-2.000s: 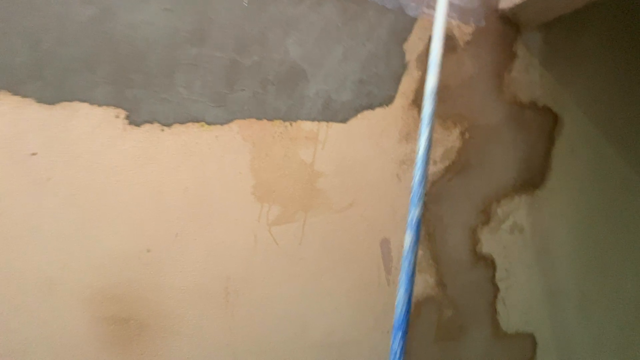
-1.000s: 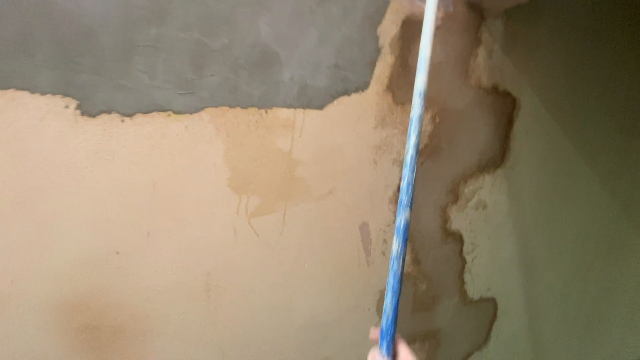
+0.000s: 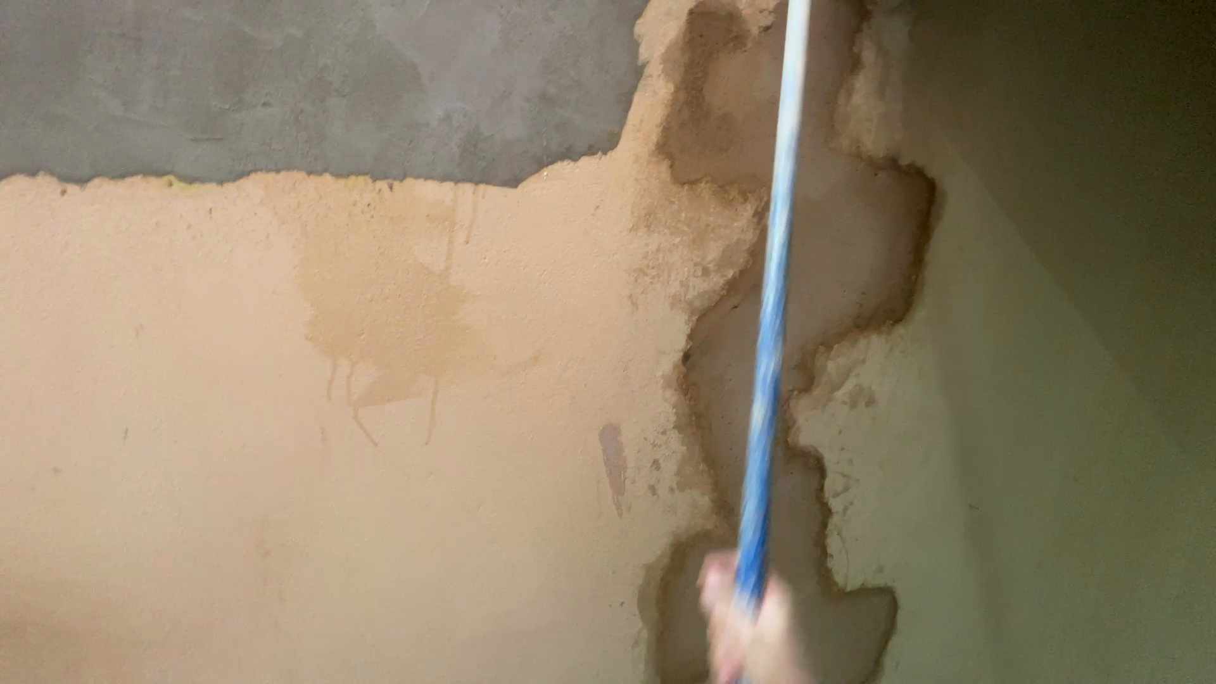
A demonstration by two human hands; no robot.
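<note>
A long pole [image 3: 774, 285], white toward its top and streaked blue lower down, rises at a slight tilt through the right half of the view. At the bottom edge my right hand [image 3: 750, 622], blurred, is closed around its blue part. The pole's upper end lies outside the frame, and its lower end is not visible. My left hand is out of view. Behind the pole is a peach-coloured wall [image 3: 190, 456] with a brown-grey patch [image 3: 855, 247] that has dark, ragged edges. Whether the pole touches the wall cannot be told.
A large grey patch [image 3: 313, 85] with an uneven lower border covers the wall's upper left. Below it is a tan stain [image 3: 385, 294] with drip marks. At the right, a greenish, shadowed wall surface [image 3: 1073, 456] borders the brown-grey patch.
My right hand has come into view at the bottom, around the pole. The purplish-clear material at the top edge two seconds ago is no longer in view.
</note>
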